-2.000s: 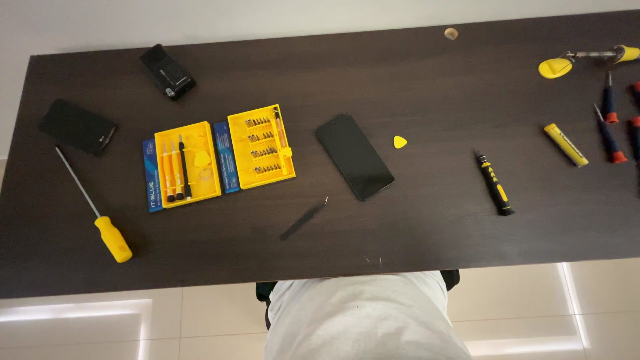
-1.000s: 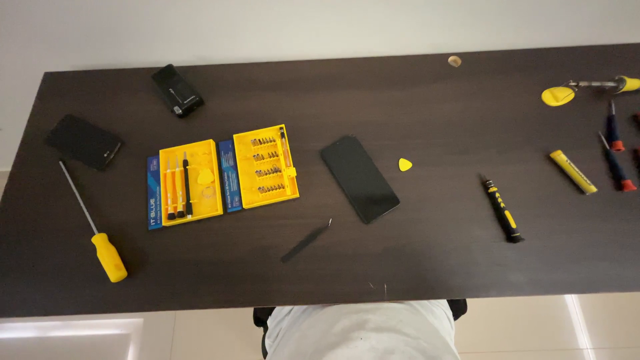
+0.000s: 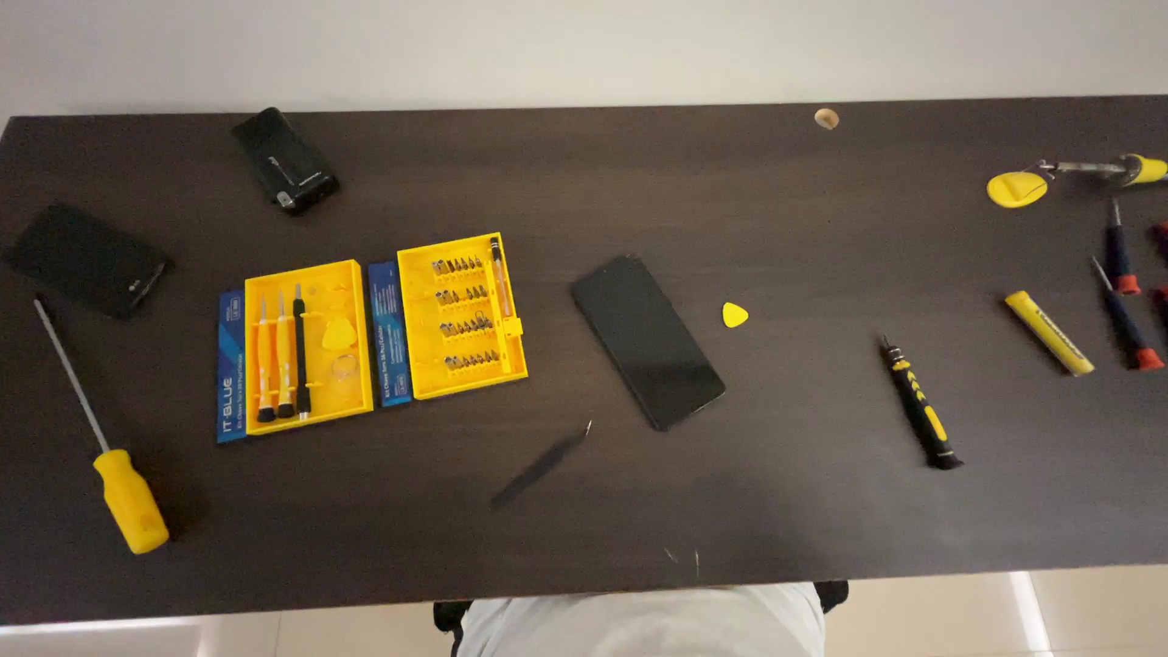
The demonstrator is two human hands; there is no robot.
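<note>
Neither of my hands shows in the head view. A black smartphone (image 3: 648, 342) lies tilted near the middle of the dark wooden table, with a yellow triangular opening pick (image 3: 735, 315) on its right. Black tweezers (image 3: 540, 465) rest below and to the left of the phone. Left of it lies a yellow bit case (image 3: 463, 315), and beside that a yellow tray (image 3: 308, 347) holding slim screwdrivers and a yellow pick. A black and yellow precision screwdriver (image 3: 920, 403) lies on the right. At the far left is a long screwdriver with a yellow handle (image 3: 132, 500).
Two more dark phones, one at the left edge (image 3: 87, 260) and one at the back left (image 3: 285, 160), lie on the table (image 3: 639, 182). On the right are a yellow tube (image 3: 1049, 333), small red and blue screwdrivers (image 3: 1127, 319) and a soldering iron (image 3: 1095, 168). A wall stands behind.
The view has shifted slightly, so the table sits lower in the frame. The things on the table have not moved.
</note>
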